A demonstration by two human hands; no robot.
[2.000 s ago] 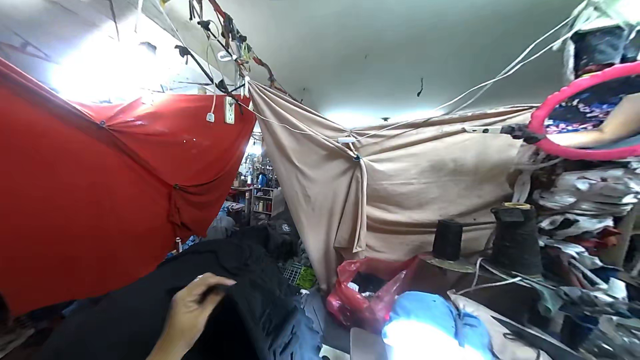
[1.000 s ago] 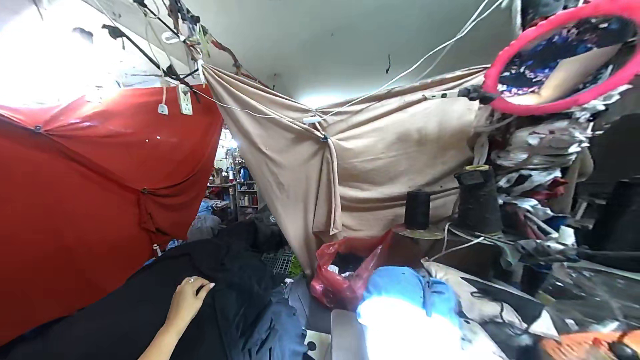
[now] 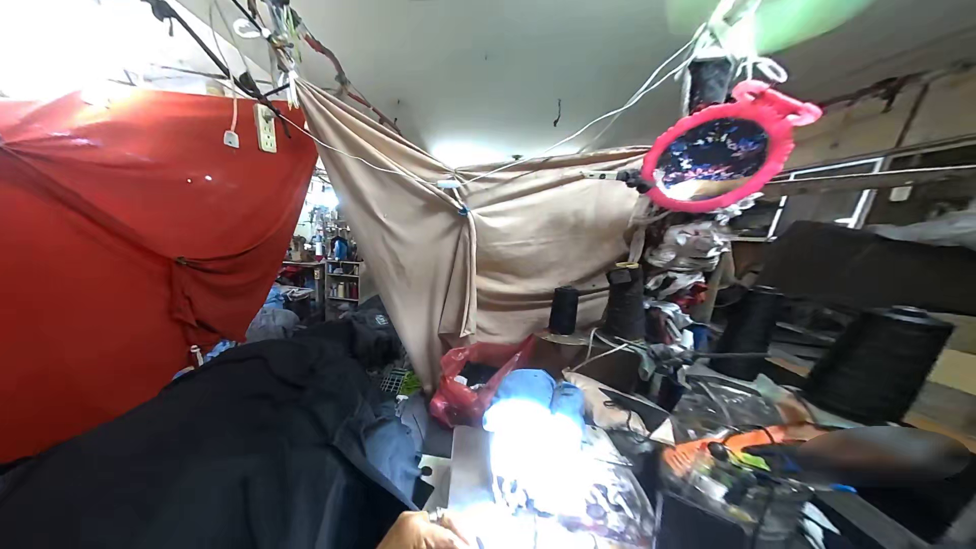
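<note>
My left hand (image 3: 421,531), with a ring on a finger, is at the bottom edge, partly cut off. It lies at the right edge of the heaped black cloth (image 3: 229,435), beside a brightly lit work surface whose glare hides what the fingers touch. Whether it holds anything cannot be told. Just beyond the glare is blue cloth (image 3: 526,385), with a pale flat panel (image 3: 469,465) to its left. My right hand is not seen.
A red plastic bag (image 3: 465,396) stands behind the panel. Black thread cones (image 3: 564,311) (image 3: 877,366) stand at the back and right. An orange tray (image 3: 686,454) holds small items. A pink-framed mirror (image 3: 717,164) hangs above; red (image 3: 137,229) and beige cloths (image 3: 549,244) hang behind.
My left hand was on top of the black cloth in both earlier frames; now it is at the cloth's right edge, low in view. The view has turned to the right.
</note>
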